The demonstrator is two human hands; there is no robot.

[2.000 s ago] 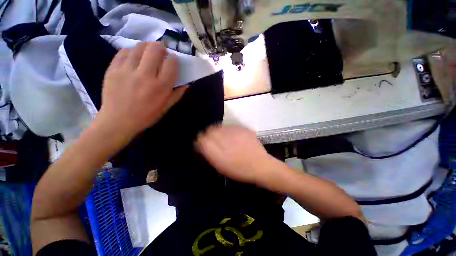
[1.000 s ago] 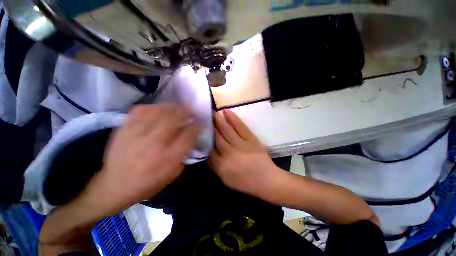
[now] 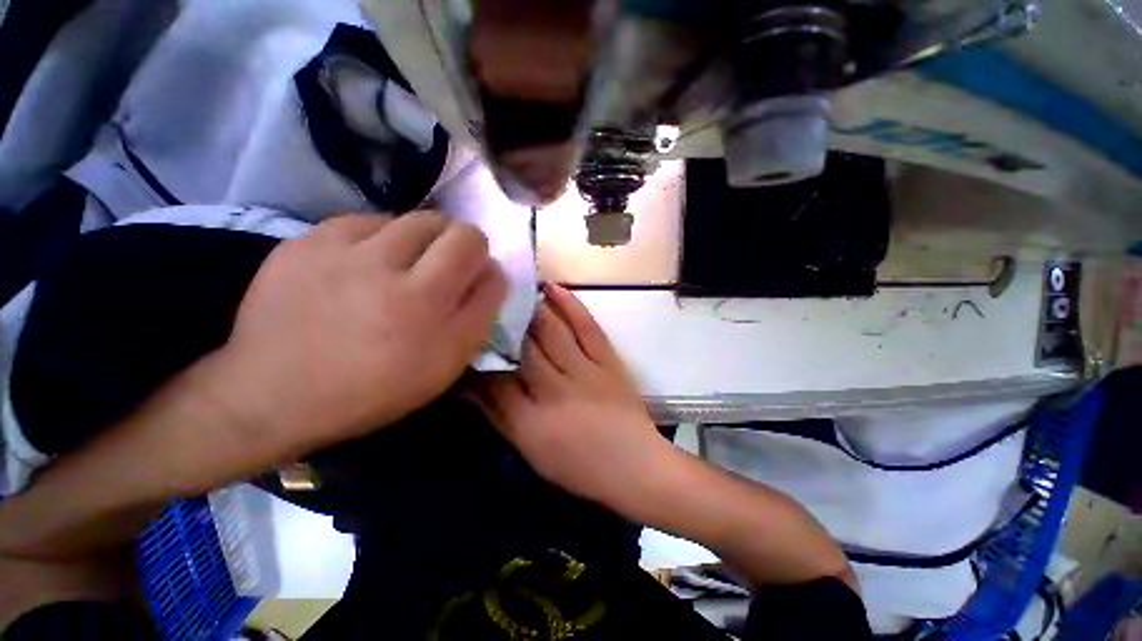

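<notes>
A pale fabric panel (image 3: pixel 504 251) lies at the front left of the sewing machine's lit needle area, its right edge running toward the machine head. My left hand (image 3: pixel 376 319) grips the pale panel from above, fingers bent. My right hand (image 3: pixel 570 388) is at the panel's lower right edge, by the table's front edge, fingertips on the cloth edge. Black fabric (image 3: pixel 138 313) curves out to the left of my left hand. The machine head (image 3: pixel 802 75) hangs over the work; the needle itself is hidden behind it.
A black cloth pad (image 3: pixel 783 232) lies on the machine bed right of the head. Heaped pale cloth (image 3: pixel 238 113) is at upper left. Pale black-edged pieces (image 3: pixel 877 482) sit below the table at right. Blue crates stand at lower left (image 3: pixel 188 564) and lower right (image 3: pixel 1021 551).
The view has shifted closer under the machine head. Since the earliest frame the pale side has come up at the needle area, and both hands have closed in on its edge.
</notes>
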